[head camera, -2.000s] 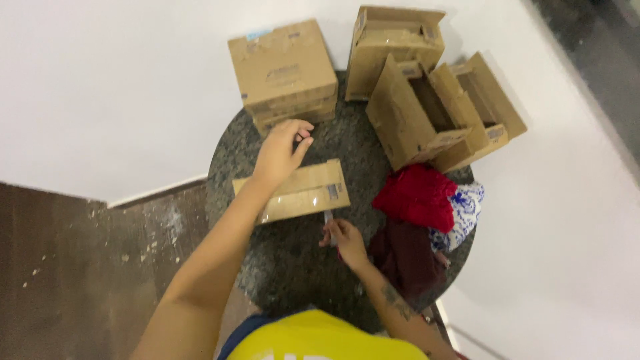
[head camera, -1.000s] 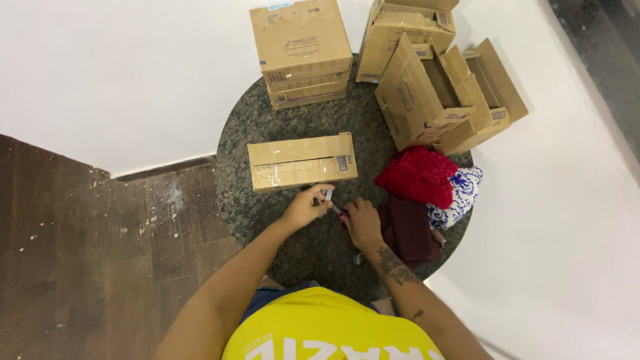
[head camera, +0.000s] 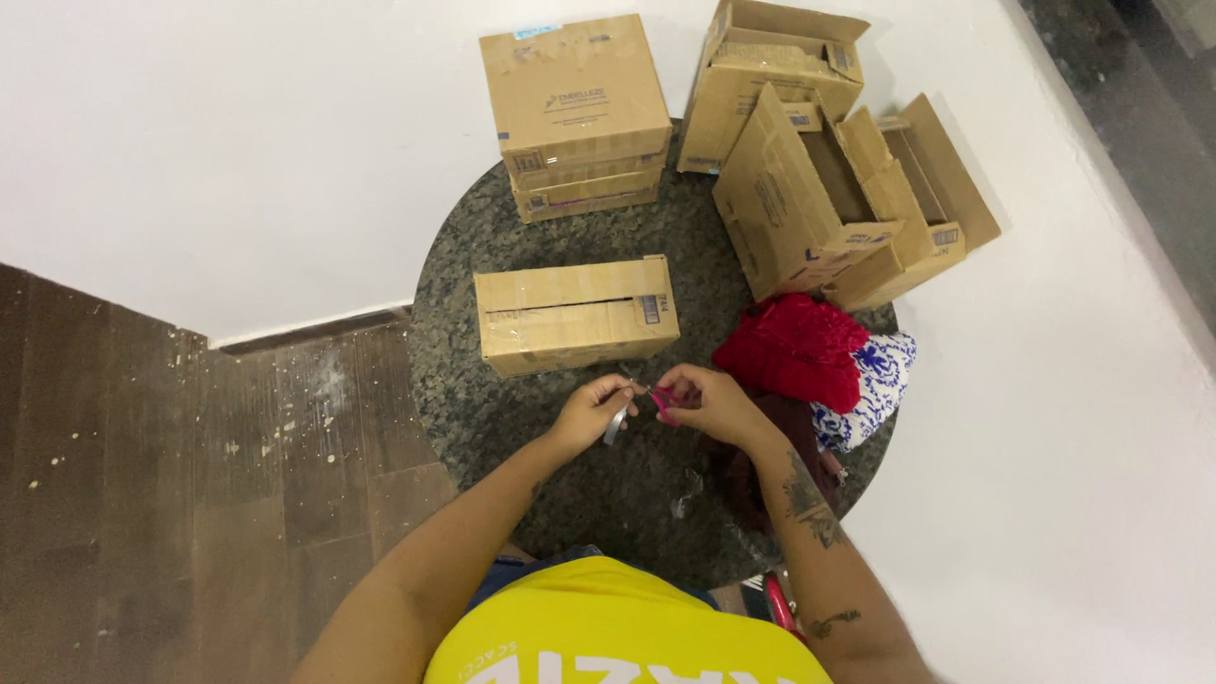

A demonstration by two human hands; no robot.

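Pink-handled scissors (head camera: pixel 665 404) are in my right hand (head camera: pixel 708 404), with my fingers around the handles and the blades pointing left. My left hand (head camera: pixel 597 413) pinches a small greyish strip (head camera: pixel 616 426), perhaps tape, close to the blade tips. Both hands are over the near half of a round dark granite table (head camera: pixel 570 484). Just beyond them lies a long cardboard box (head camera: pixel 579 318) with a narrow dark gap between its top flaps. Whether the blades touch the strip cannot be told.
Stacked cardboard boxes (head camera: pixel 579 95) stand at the table's far edge. Several opened boxes (head camera: pixel 798 199) stand at the far right. A red cloth (head camera: pixel 793 347), a blue-and-white patterned cloth (head camera: pixel 879 385) and a dark maroon cloth (head camera: pixel 769 456) lie right of my hands. A white wall borders the table.
My left hand has moved from above the long box to the near side, beside my right hand. The long box now sits uncovered by my arm.
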